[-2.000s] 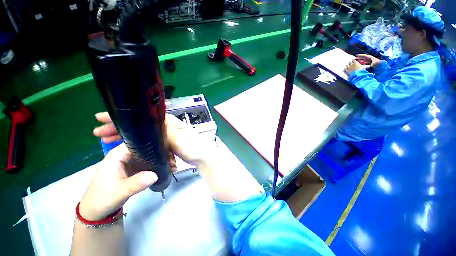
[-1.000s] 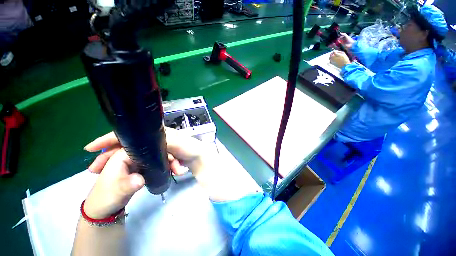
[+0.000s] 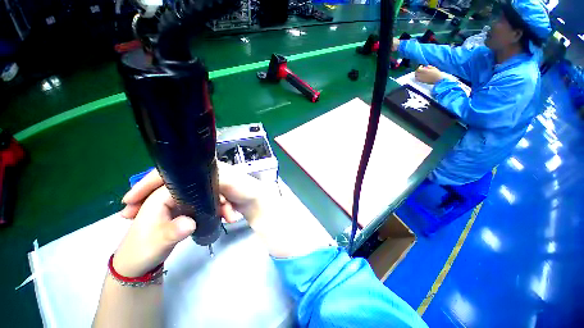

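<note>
A large black electric screwdriver (image 3: 176, 141) stands near the camera, slightly tilted, nose down, its thin bit above the white mat (image 3: 83, 269). My left hand (image 3: 154, 224), with a red bracelet, is at the lower left of the screwdriver, its thumb against the nose. My right hand (image 3: 240, 195), with a blue sleeve, is around the nose from the right. The screwdriver hides part of both hands' fingers. A white-grey screw feeder (image 3: 262, 160) with an open top stands just behind my right hand. A bit of a blue bin (image 3: 139, 177) shows behind my left hand.
Red-and-black tool bodies lie on the green bench at the left edge (image 3: 8, 170) and behind the feeder (image 3: 294, 82). A dark cable (image 3: 369, 138) hangs before a pale mat (image 3: 346, 150). A person (image 3: 493, 109) sits right, beside a black tray (image 3: 416, 115). An open carton (image 3: 390, 246) stands below.
The screwdriver and my hands have shifted only slightly and stay together. The tool bodies have moved a little left. The other person's arm now reaches out over the bench.
</note>
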